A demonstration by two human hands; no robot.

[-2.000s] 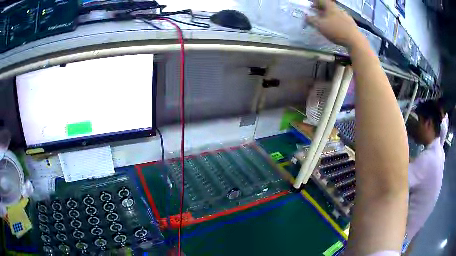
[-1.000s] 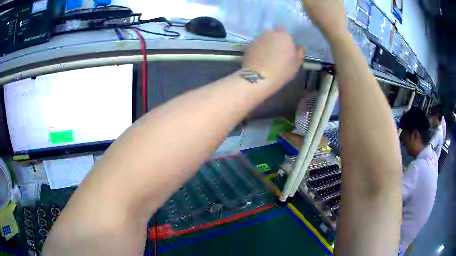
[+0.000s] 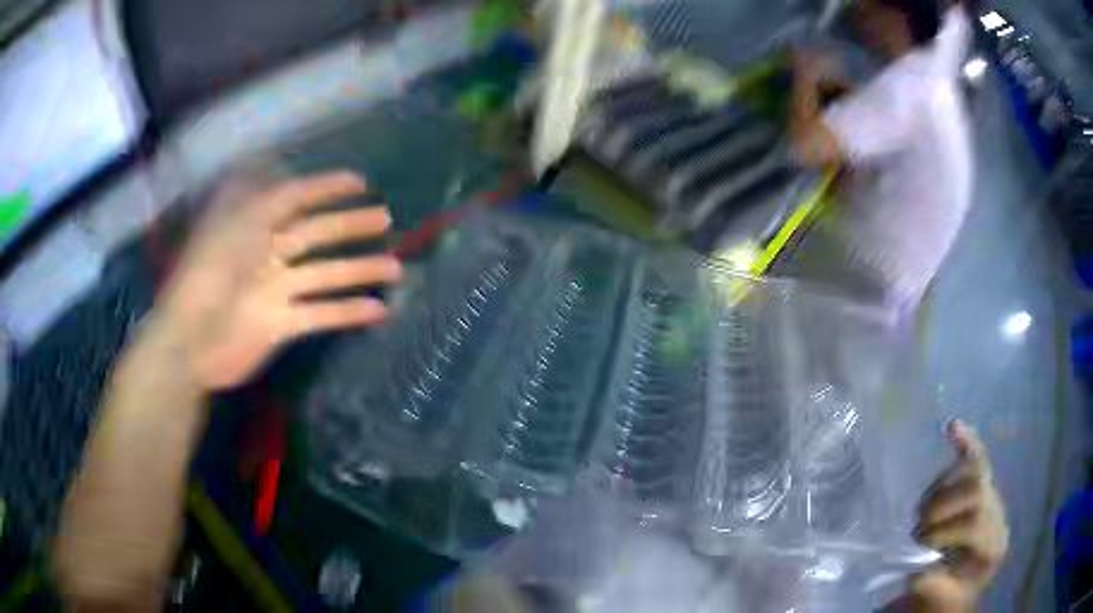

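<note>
A clear plastic blister tray (image 3: 599,395) with ribbed rows lies tilted across the middle of the head view, above the green bench mat. My right hand (image 3: 965,527) holds its right edge at the lower right. My left hand (image 3: 288,275) is off the tray's left side, fingers apart, with nothing in it. The picture is blurred, and whether the tray holds any units cannot be told; no round units show in its rows.
A person in a pale shirt (image 3: 905,144) sits at the upper right, beside a tray with dark rows (image 3: 695,150). A pale post (image 3: 563,90) stands at the top. The monitor (image 3: 60,108) is at the upper left. Grey floor (image 3: 1007,323) shows at the right.
Both hands have come down from the overhead shelf. The clear tray is now low in front of me, in my right hand. My left hand has opened. The view has swung down and right.
</note>
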